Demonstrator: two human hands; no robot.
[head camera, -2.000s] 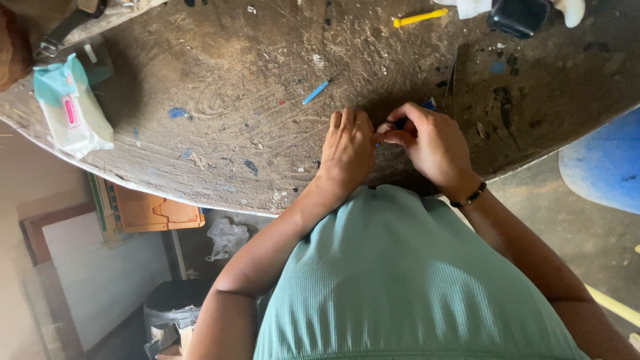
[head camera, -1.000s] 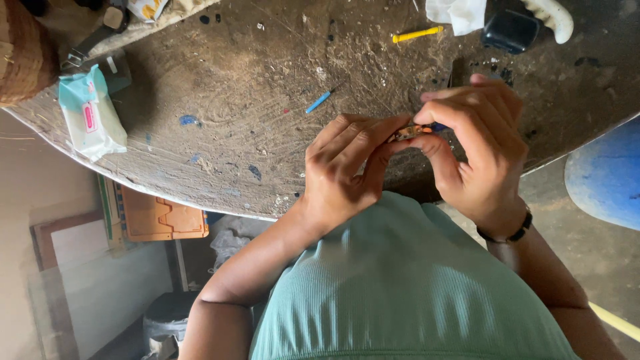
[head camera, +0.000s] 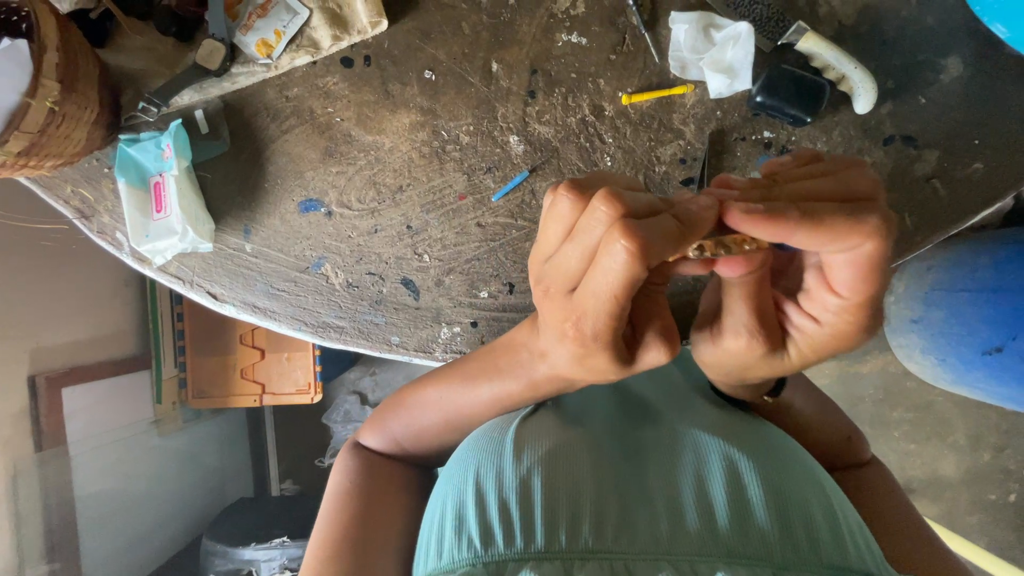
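Between the fingertips of both hands is a small orange-brown piece with dark round spots (head camera: 724, 246), whose kind I cannot tell. My left hand (head camera: 612, 276) pinches its left end, the fingers curled. My right hand (head camera: 800, 264) grips its right end, thumb below and fingers above. Both are raised over the near edge of the table. Just beyond the fingers a thin dark blade-like strip (head camera: 704, 162) lies on the table. Left of my left hand lies a small blue-handled tool (head camera: 512, 185); farther off is a yellow stick-like tool (head camera: 658, 94).
The worn table (head camera: 384, 160) has a curved edge. At the left are a wipes pack (head camera: 164, 196), a wristwatch (head camera: 188, 76) and a woven basket (head camera: 68, 104). Far right are crumpled tissue (head camera: 710, 52), a black case (head camera: 789, 94) and a white-handled knife (head camera: 840, 68). A blue barrel (head camera: 960, 312) stands beyond the edge.
Both hands have risen from low over the table edge. The spotted piece, hidden two seconds ago, now shows between the fingertips. The view has shifted slightly.
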